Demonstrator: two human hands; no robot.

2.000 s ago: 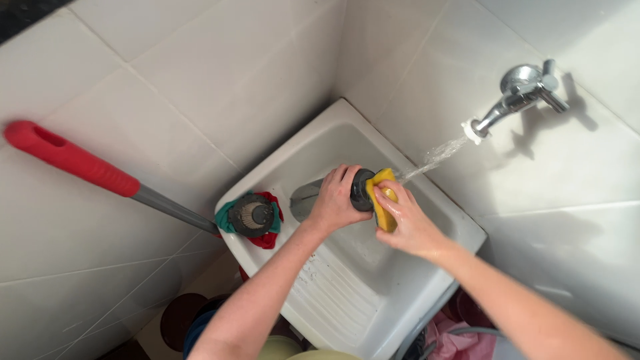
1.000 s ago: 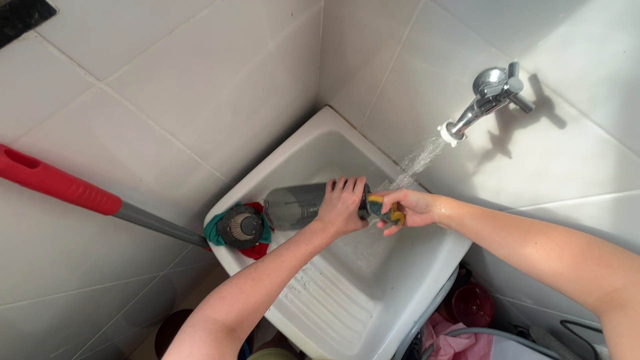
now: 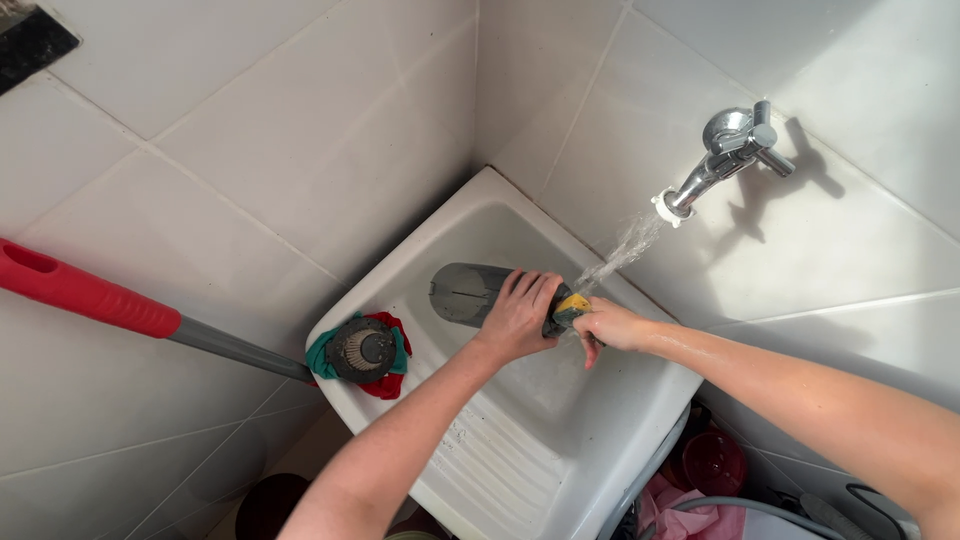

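My left hand [image 3: 521, 311] grips a dark grey, partly see-through plastic container [image 3: 465, 292], which looks like a vacuum cleaner's dust canister, lying on its side over the basin. At its right end my right hand [image 3: 607, 326] holds a yellow and green sponge [image 3: 572, 306] against the rim. Water [image 3: 622, 251] runs from a chrome wall tap [image 3: 712, 161] and falls just behind the sponge. On the left corner of the white laundry sink [image 3: 637, 450], a round dark part with a pleated filter [image 3: 362, 349] rests on red and teal cloths [image 3: 390, 382].
A red and grey pole handle [image 3: 112, 300] leans at the left beside the sink. Tiled walls meet behind the basin. Below right are a grey hose [image 3: 739, 501], pink cloth or plastic [image 3: 682, 502] and a dark red container [image 3: 712, 461]. A ribbed washboard [image 3: 495, 465] forms the sink's front.
The container's clear end, largely hidden behind my left hand two seconds ago, shows at its left. The sponge has stayed at the container's right end, while my right hand's fingers have changed position.
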